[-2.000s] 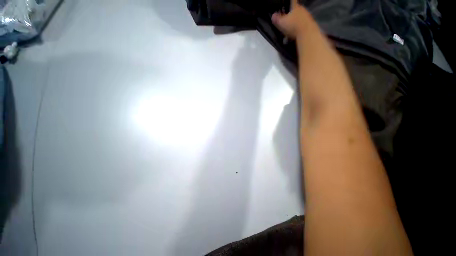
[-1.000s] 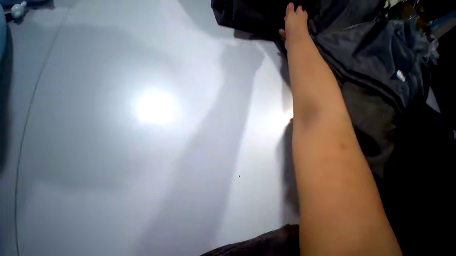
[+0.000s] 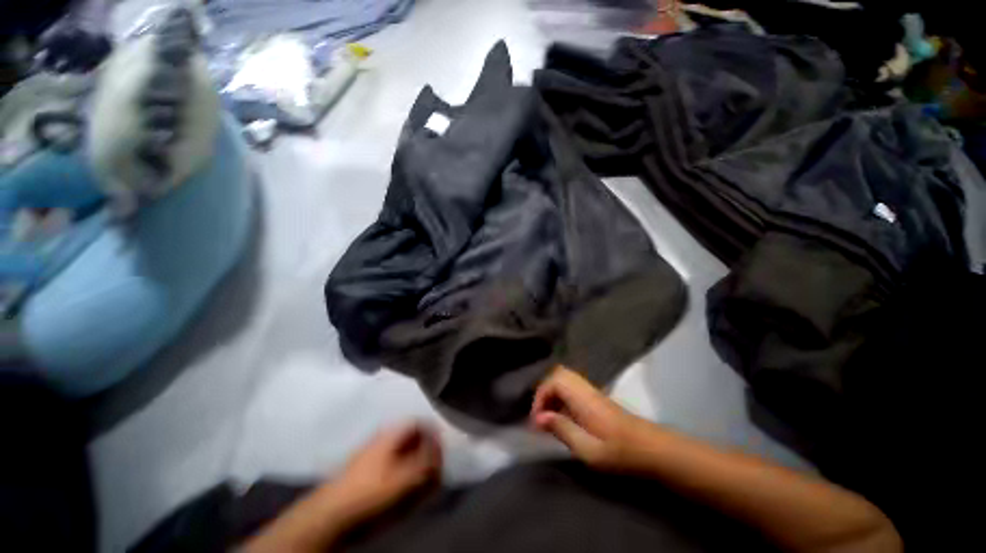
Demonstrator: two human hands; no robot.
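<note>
A dark grey lined garment (image 3: 487, 248) lies crumpled on the white table (image 3: 292, 378), with shiny lining and matte brown-grey shell showing and a small white label near its far end. My right hand (image 3: 584, 419) is at its near edge, fingers curled and fingertips touching or just over the cloth; a grip is unclear. My left hand (image 3: 395, 467) is blurred, fingers curled, nearer to me and left of the garment, apart from it.
A heap of dark lined garments (image 3: 757, 162) lies on the right. A light-blue neck pillow (image 3: 151, 270) is on the left. Clear plastic packaging (image 3: 281, 81) and pale blue cloth (image 3: 308, 16) lie at the far left. Dark cloth (image 3: 519, 508) lies along the near edge.
The view has shifted. A garment now lies mid-table where bare white surface showed. My right hand has come back from the far heap, and my left hand has entered view.
</note>
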